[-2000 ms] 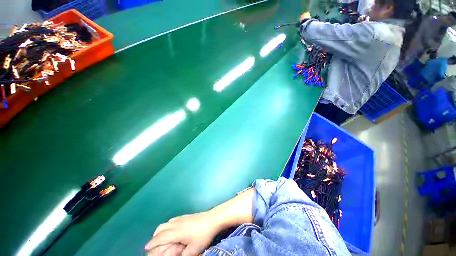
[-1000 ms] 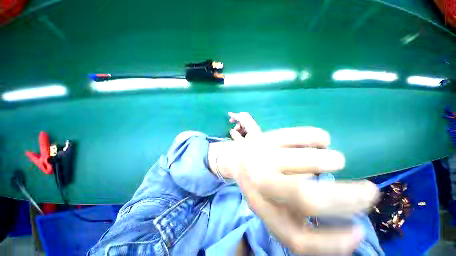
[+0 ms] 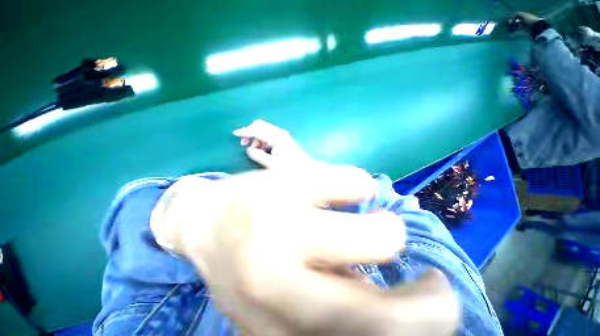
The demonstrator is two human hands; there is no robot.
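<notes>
A cable lead (image 3: pixel 99 94) lies on the dark green belt at upper left, its black end pieces and two copper-coloured ends pointing right. Its thin cable runs out of the picture at left. My left hand (image 3: pixel 316 252) is large, blurred and close to the camera, with fingers spread and no object visible in it. It hides part of my lap. My right hand (image 3: pixel 268 143) is beyond it, over the paler green ledge. Its fingers are partly curled and apart, with no held object visible. Neither hand touches the lead.
A blue tote (image 3: pixel 503 190) with a heap of leads stands below the ledge at right. A neighbouring worker (image 3: pixel 559 111) in a grey sleeve is at upper right, beside a lead bundle (image 3: pixel 521 84) with blue tips. A dark object (image 3: pixel 14 279) shows blurred at the lower left edge.
The view has turned right, so the lead has shifted to the upper left and the neighbouring worker has come in. The red clamp has left view. My left hand appears larger and nearer.
</notes>
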